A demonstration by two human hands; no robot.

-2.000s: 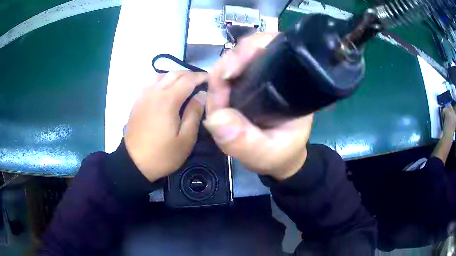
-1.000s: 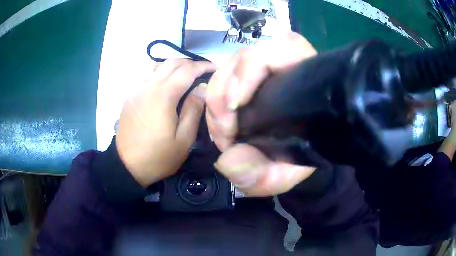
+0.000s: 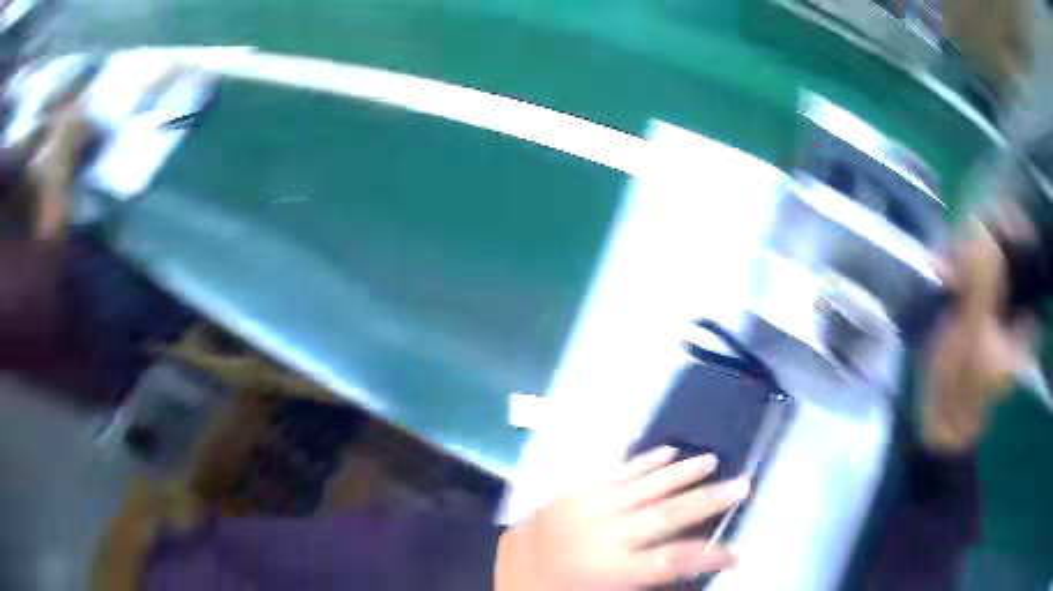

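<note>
The black radio unit (image 3: pixel 707 418) lies on the white sheet (image 3: pixel 618 312) right of the middle, with its thin black wrist strap (image 3: pixel 718 350) looped at the far end. My left hand (image 3: pixel 624 525) lies flat over the near part of the unit, fingers apart, and hides that part. My right hand (image 3: pixel 981 335) is at the right, blurred, with its fingers around the black electric screwdriver (image 3: pixel 1028 263), of which only a part shows at the picture's edge. The grey-white screw feeder (image 3: pixel 860 248) stands beyond the unit, between it and my right hand. The picture is blurred by motion.
The green bench (image 3: pixel 427 208) with a pale dividing strip (image 3: pixel 462 106) runs to the left. At the far left another person's hand (image 3: pixel 52 173) is near a white sheet with a small dark item. A small white piece (image 3: pixel 528 410) lies by the sheet's left edge.
The view has swung left. My left hand has opened and lies on the unit. My right hand with the screwdriver has moved away from the unit to the right.
</note>
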